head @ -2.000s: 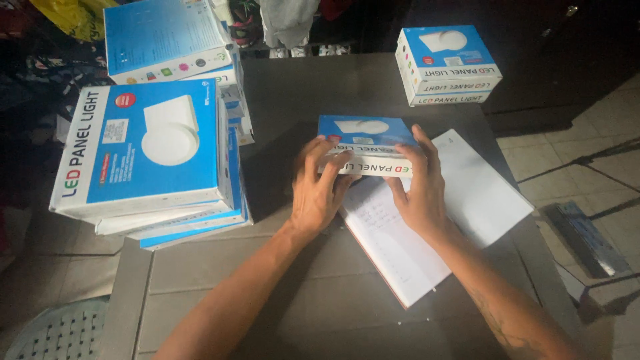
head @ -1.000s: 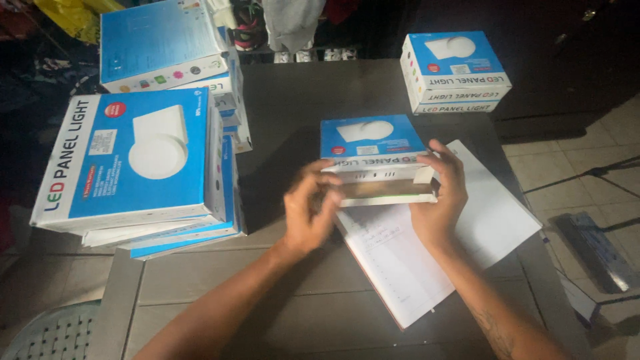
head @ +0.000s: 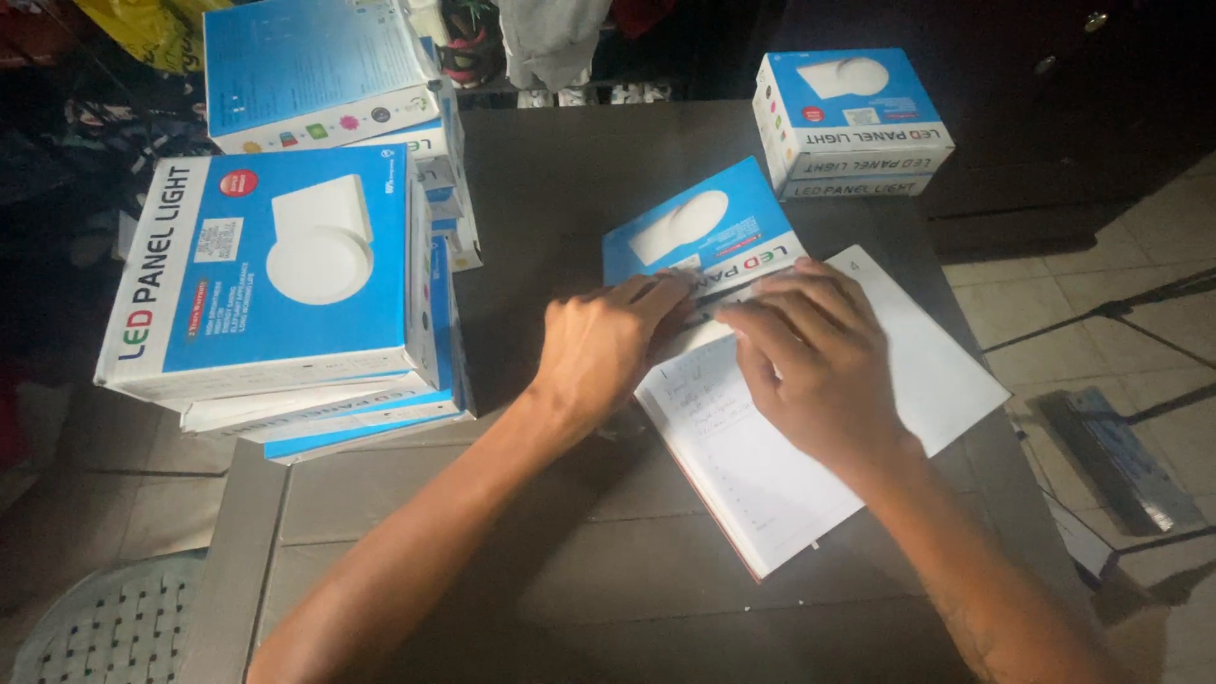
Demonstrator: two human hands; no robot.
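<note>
A small blue-and-white LED panel light box (head: 689,223) lies tilted at the middle of the table, its near side partly hidden by my fingers. My left hand (head: 608,337) grips the box's near left corner. My right hand (head: 812,347) is at the near right end, fingers bent over the flap, thumb and forefinger close together. Beneath the box and my right hand, an open notebook (head: 807,484) with handwriting on its left page lies on the dark table.
Larger LED panel light boxes (head: 275,266) stand stacked at the left, with another stack (head: 318,71) behind. Several small boxes (head: 855,114) are piled at the back right. A woven plastic chair (head: 114,617) stands at the lower left, beside the table (head: 380,579).
The box's near end stood open a second ago; now my fingers cover it and its flap is folded nearer to shut. The box has turned at an angle.
</note>
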